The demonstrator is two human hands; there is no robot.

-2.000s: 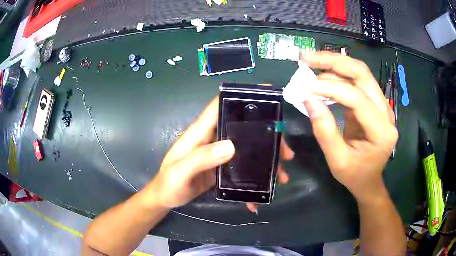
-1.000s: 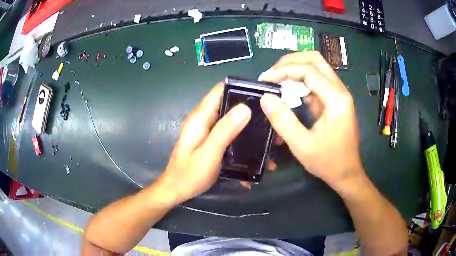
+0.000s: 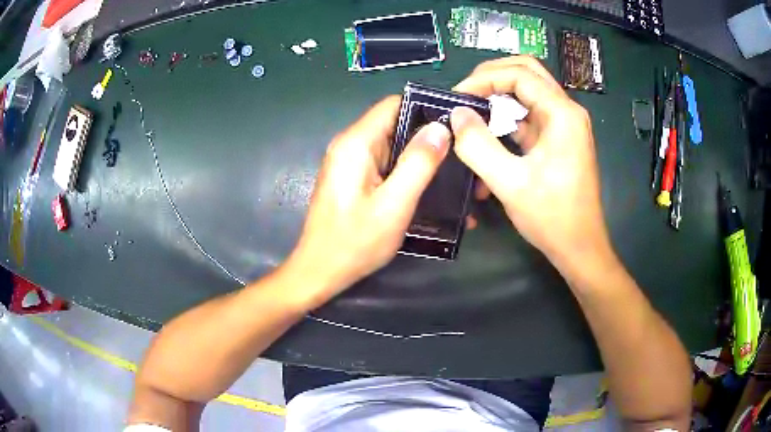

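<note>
A black flip phone (image 3: 433, 202), its dark screen side up, is held above the middle of the mat, slightly tilted. My left hand (image 3: 372, 186) grips its left side, with the thumb on the upper screen. My right hand (image 3: 541, 160) holds its upper right end, with the thumb beside the left thumb and the fingers behind the top edge. A white cloth or wipe (image 3: 507, 116) shows between my right palm and the phone's top right corner. My fingers hide the phone's upper part.
A spare LCD module (image 3: 401, 42), a green circuit board (image 3: 499, 32) and a brown-black rectangle (image 3: 582, 61) lie along the back of the mat (image 3: 254, 135). Tweezers, a red screwdriver (image 3: 670, 164), a blue pry tool (image 3: 693, 111) and a lime-green electric screwdriver (image 3: 743, 295) lie right.
My right hand has brought the white cloth from beside the phone to its top end and now grips the phone too. Both hands and the phone sit higher in the view, which has also shifted.
</note>
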